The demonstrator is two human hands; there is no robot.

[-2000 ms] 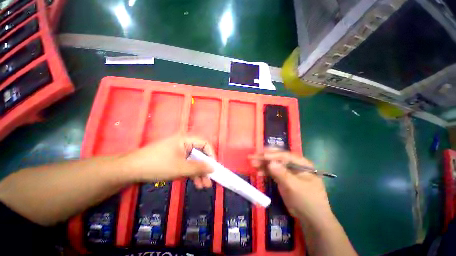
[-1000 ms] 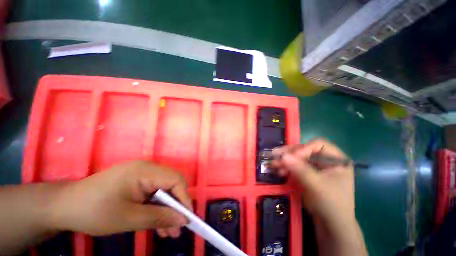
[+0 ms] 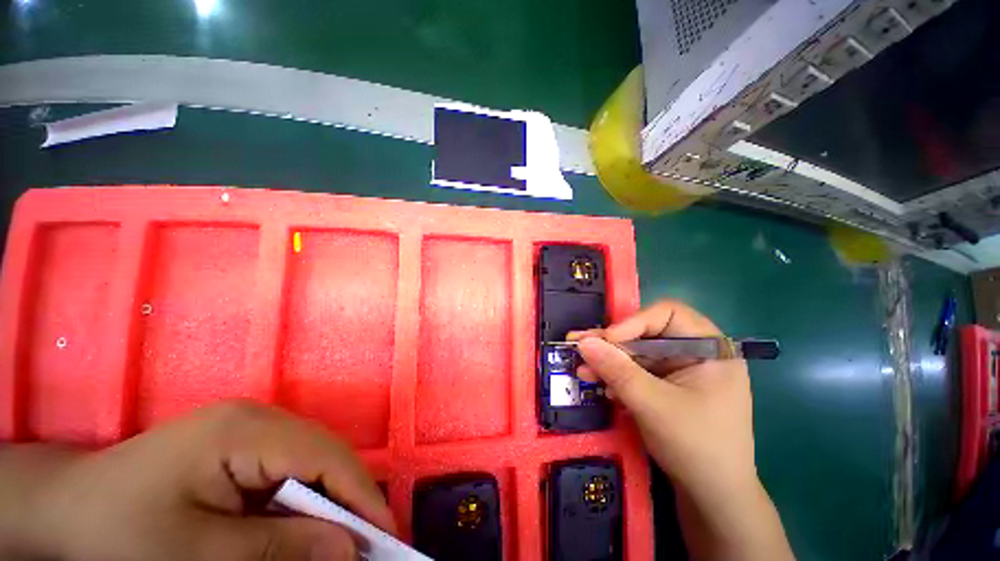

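Note:
My right hand grips dark tweezers, their tip end at the battery bay of a black phone in the top right slot of the red-orange foam tray. The fingers cover part of the bay, and any label at the tip is hidden. My left hand holds a narrow white label strip at the lower left, cut off by the bottom edge. Two more phones, one below and one to its left, show gold round parts.
A grey instrument with a yellow-wrapped corner stands at the upper right. A white sheet with a black rectangle and a white paper strip lie behind the tray. Another red tray is at the right edge.
The view has moved closer to the tray. My right hand has moved to the top right phone, with the tweezers at its bay. My left hand and strip have moved down and left.

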